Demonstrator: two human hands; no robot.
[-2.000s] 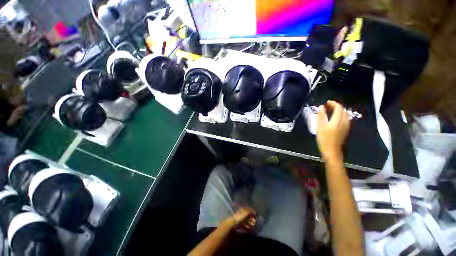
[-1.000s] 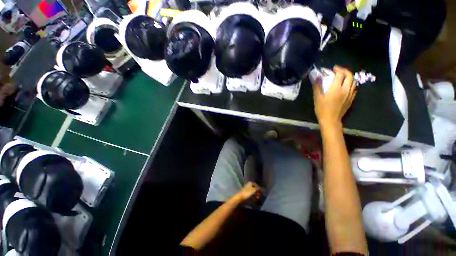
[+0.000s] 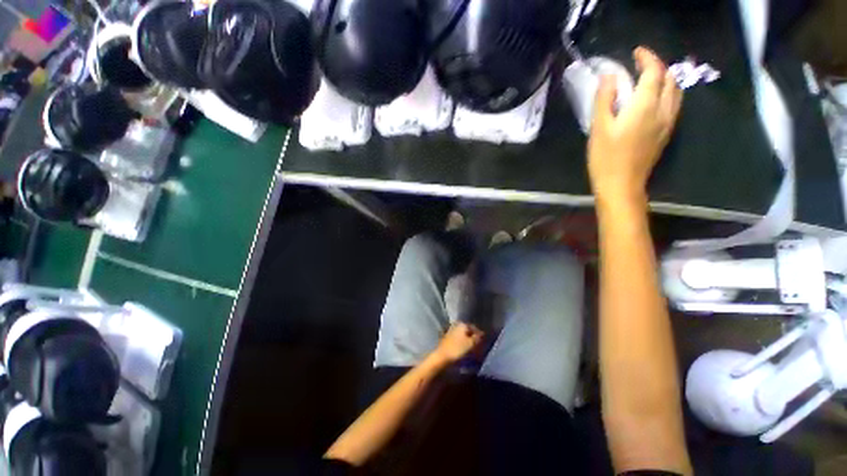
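Note:
A white computer mouse (image 3: 585,85) lies on the black bench (image 3: 557,172), right of the cameras. My right hand (image 3: 636,121) rests over the mouse's right side, thumb and fingers spread around it. My left hand (image 3: 460,341) is at my lap between the thighs, fingers curled; whether it holds anything cannot be told. A row of security cameras with black balls and white brackets stands on the bench, among them one with a glossy ball (image 3: 374,46) and one at the row's right end (image 3: 501,56).
Small whitish parts (image 3: 695,74) lie right of the mouse. A white strap (image 3: 773,139) hangs over the bench edge. More cameras stand on the green-topped bench (image 3: 209,218) at left. White camera units (image 3: 734,390) are at lower right, below the bench.
The view has tilted down and closer, so the monitor is out of the picture. My right hand stays at the mouse, its fingers more spread. My left hand stays at my lap.

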